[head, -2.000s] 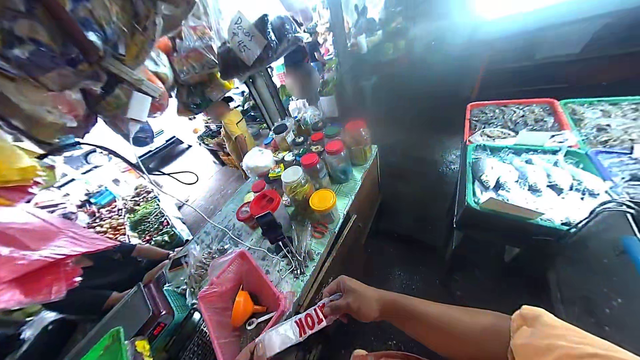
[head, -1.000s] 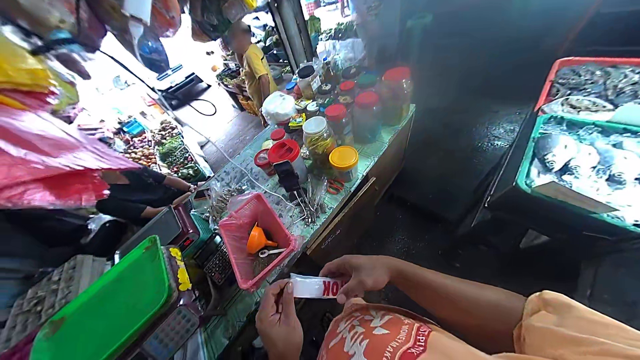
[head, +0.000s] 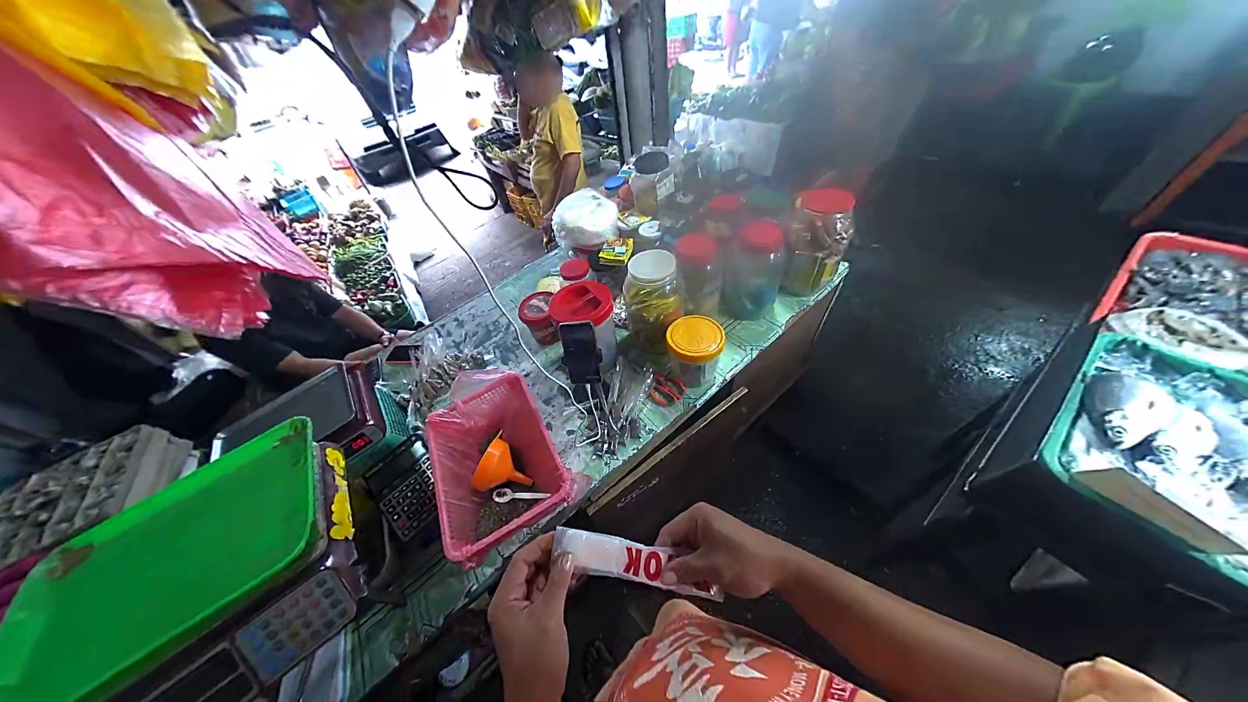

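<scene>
A narrow white plastic packet point(head: 609, 556) with red lettering is stretched between my two hands, in front of my orange printed shirt. My left hand point(head: 531, 609) pinches its left end between thumb and fingers. The right end is gripped by my right hand point(head: 726, 556), which covers part of the lettering. Just beyond my left hand, a pink plastic basket point(head: 453, 487) on the counter holds an orange funnel point(head: 497, 464) and a white spoon point(head: 520, 495).
Lidded jars point(head: 651, 297), a phone on a stand point(head: 582, 353) and red-handled scissors point(head: 667, 390) occupy the tiled counter. A green tray point(head: 175, 556) on a scale and a calculator point(head: 408, 499) lie left. Fish fill a green-rimmed tub point(head: 1058, 429) at right. Two other people are beyond the counter.
My left hand, mostly out of view two seconds ago, now shows fully at the packet's left end. The view has swung toward the left of the counter.
</scene>
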